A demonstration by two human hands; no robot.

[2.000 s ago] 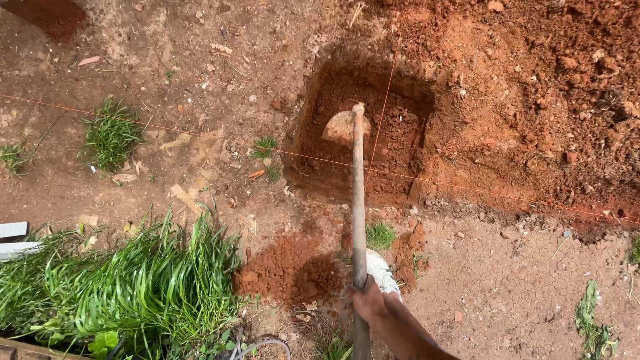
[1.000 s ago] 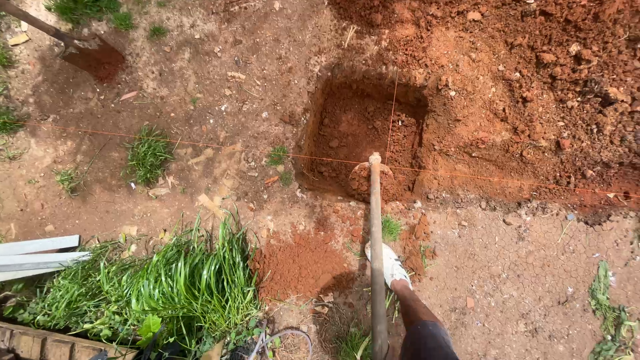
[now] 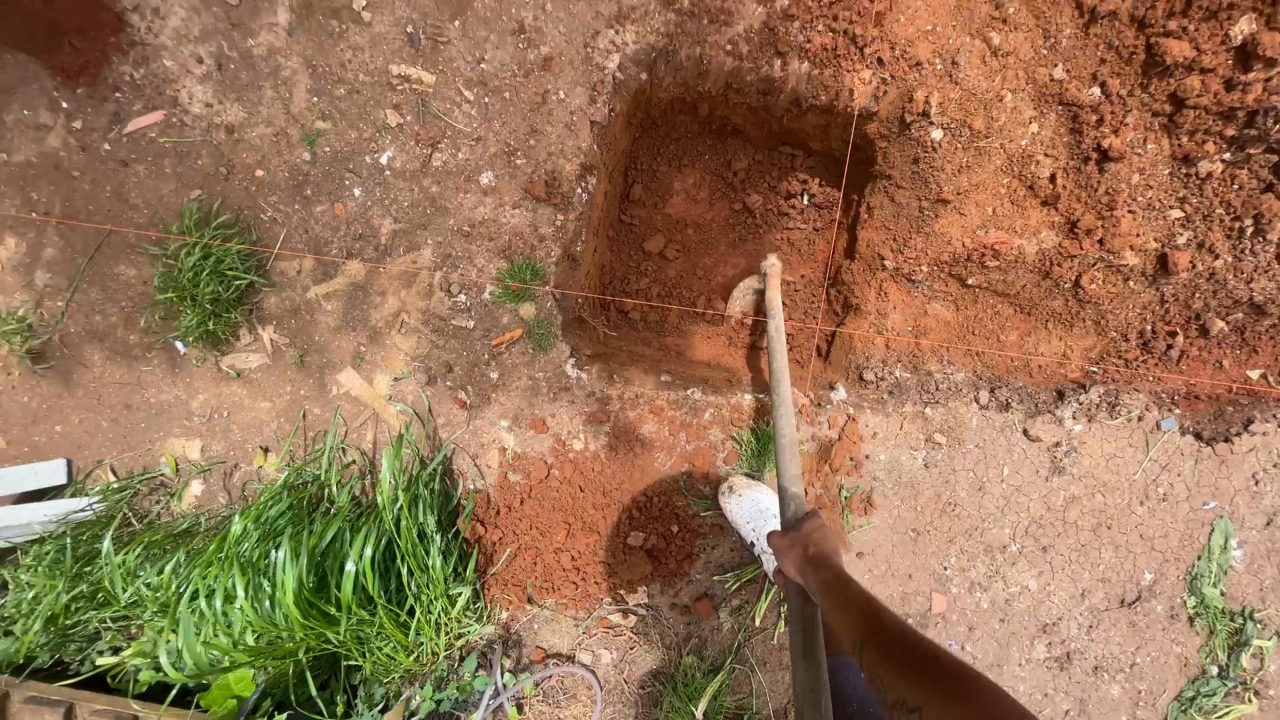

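My right hand (image 3: 808,550) is closed around the wooden handle of a hoe (image 3: 785,420), which runs from the bottom edge up into a squarish pit (image 3: 690,220) in red soil. The rounded, soil-stained blade (image 3: 745,298) is over the lower right part of the pit, under an orange string (image 3: 640,300) or close to it; the exact height is unclear. A second string (image 3: 842,200) crosses near the pit's right side. My left hand is not in view. A white, dirt-speckled shoe (image 3: 750,515) stands just left of the handle.
Loose red soil (image 3: 560,520) lies below the pit, and more dug soil (image 3: 1180,200) spreads at the right. Long green grass (image 3: 300,560) grows at lower left beside pale boards (image 3: 35,500). A thin hose (image 3: 545,675) curls at the bottom.
My right hand, not visible one second ago, is in view on the handle. The hoe head has moved from the pit's near edge farther into the pit. The view has shifted.
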